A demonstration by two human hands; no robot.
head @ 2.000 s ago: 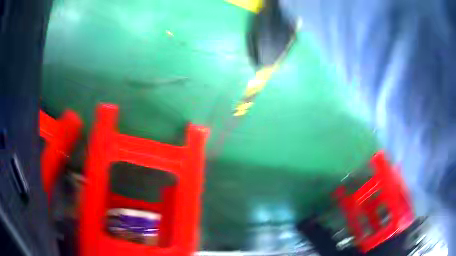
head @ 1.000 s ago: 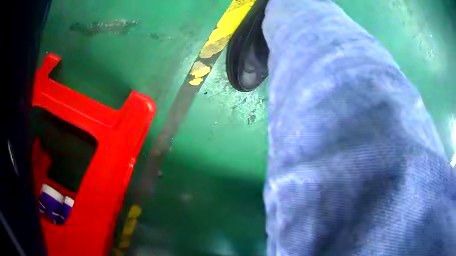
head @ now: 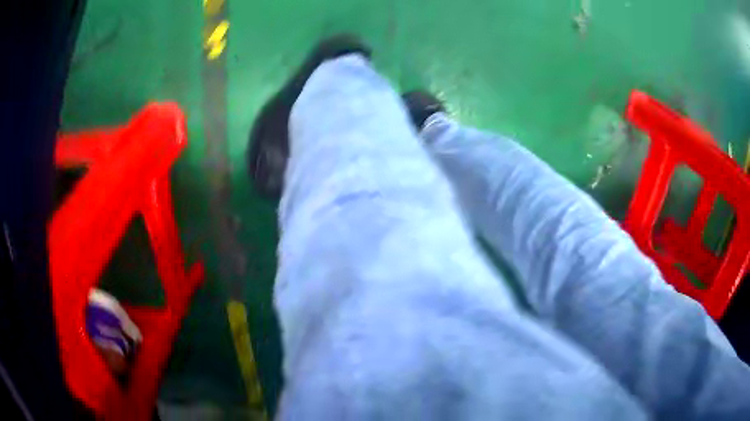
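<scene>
Neither of my hands is in view. A red plastic stool [head: 156,205] lies nearest on the left side of the view, with an open frame and splayed legs. A white and purple item [head: 111,325] shows through its opening; I cannot tell what it is. A second red stool [head: 658,185] stands at the right, partly cut off by the dark edge. Two legs in light blue trousers [head: 370,247] fill the middle, ending in dark shoes [head: 275,136]. The view is somewhat blurred.
The floor is glossy green [head: 493,49] with worn, pale patches. A worn floor line with yellow pieces [head: 240,337] runs down the left of the legs. A dark, unclear shape [head: 29,205] covers the left edge.
Two trouser legs and both shoes now show instead of one. The shoe and legs sit further left. The right stool, out of view one second ago, shows again.
</scene>
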